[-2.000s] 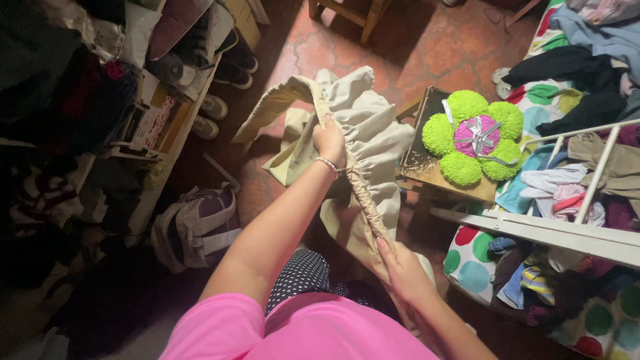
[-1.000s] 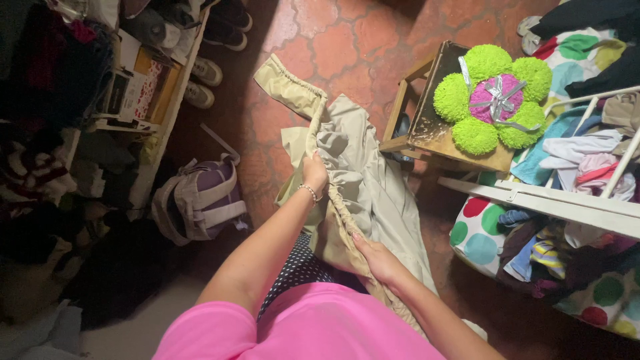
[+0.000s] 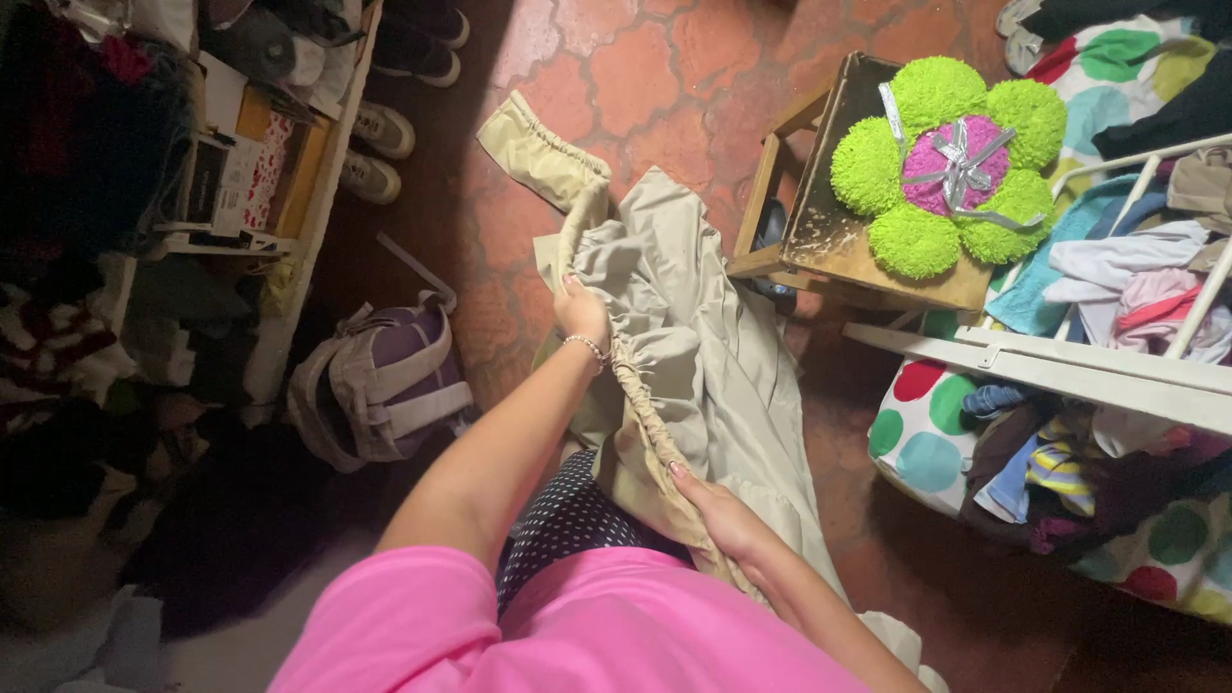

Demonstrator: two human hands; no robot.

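Observation:
A large beige fabric piece (image 3: pixel 712 318) with a gathered, elastic-looking edge hangs before me, its lower folds spread towards the tiled floor. My left hand (image 3: pixel 583 316), a beaded bracelet at its wrist, grips the gathered edge near the middle. Closer to my body, my right hand (image 3: pixel 717 508) holds the same edge, thumb on top and the other fingers hidden beneath. Between the hands the edge is tightly ruched and runs diagonally. Past my left hand the band continues and its loose end flops over to the upper left.
At right a wooden stool (image 3: pixel 818 217) bears a green and pink flower-shaped cushion (image 3: pixel 958 164). Beside it stands a white metal frame (image 3: pixel 1088 371) with heaped clothes. A purple and grey backpack (image 3: pixel 385 380) lies at left, near shoes (image 3: pixel 383 130) and a cluttered shelf (image 3: pixel 313 212).
The beige fabric, bunched and raised two seconds ago, now hangs flatter and longer, and its far end has dropped over to the left. Both hands remain on the gathered edge.

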